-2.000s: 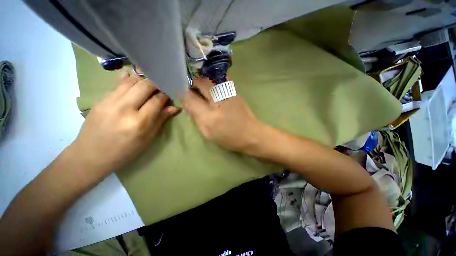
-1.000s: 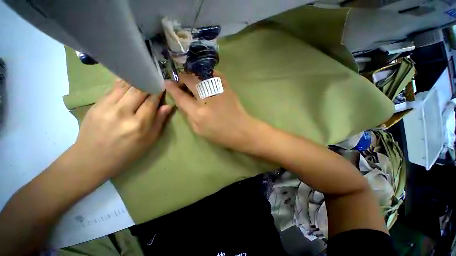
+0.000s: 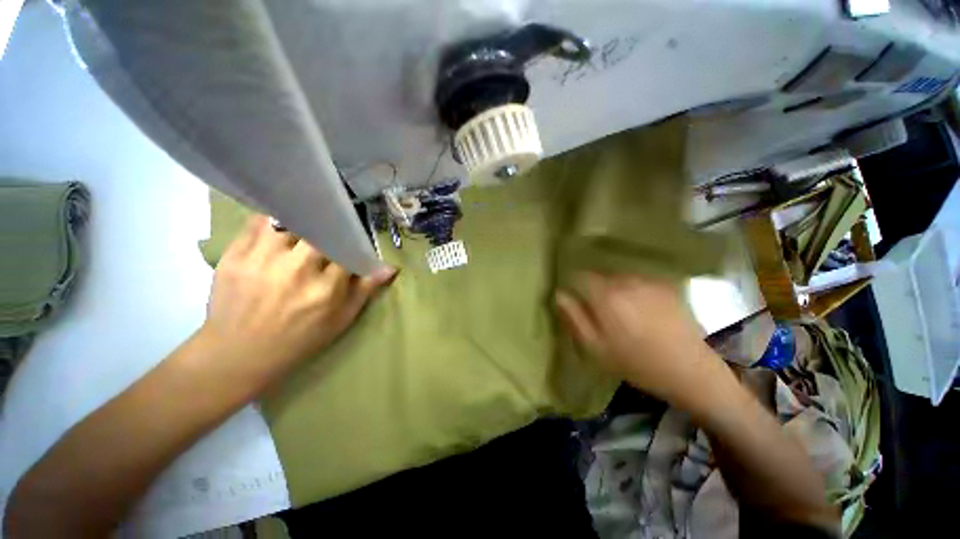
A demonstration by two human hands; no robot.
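An olive garment panel (image 3: 463, 347) lies across the machine bed under the white-grey sewing machine head (image 3: 653, 63). My left hand (image 3: 290, 290) presses on the panel left of the needle area, thumb and fingertips close to it, partly behind the grey machine edge. My right hand (image 3: 632, 321), blurred, grips a bunched fold of the panel to the right. The thread tension assembly (image 3: 434, 216) with its small ribbed knob sits between my hands. The needle tip is hard to make out.
A larger ribbed knob (image 3: 497, 142) is on the machine head. A folded green bundle (image 3: 37, 253) lies at the table's left edge. At right are a wooden box of scraps (image 3: 779, 268), a white bin (image 3: 921, 316) and heaped cloth (image 3: 832, 390).
My right hand has moved right, away from the needle area, and the panel's right side is now bunched. My left hand stays near the needle. The view has shifted, showing more machine head.
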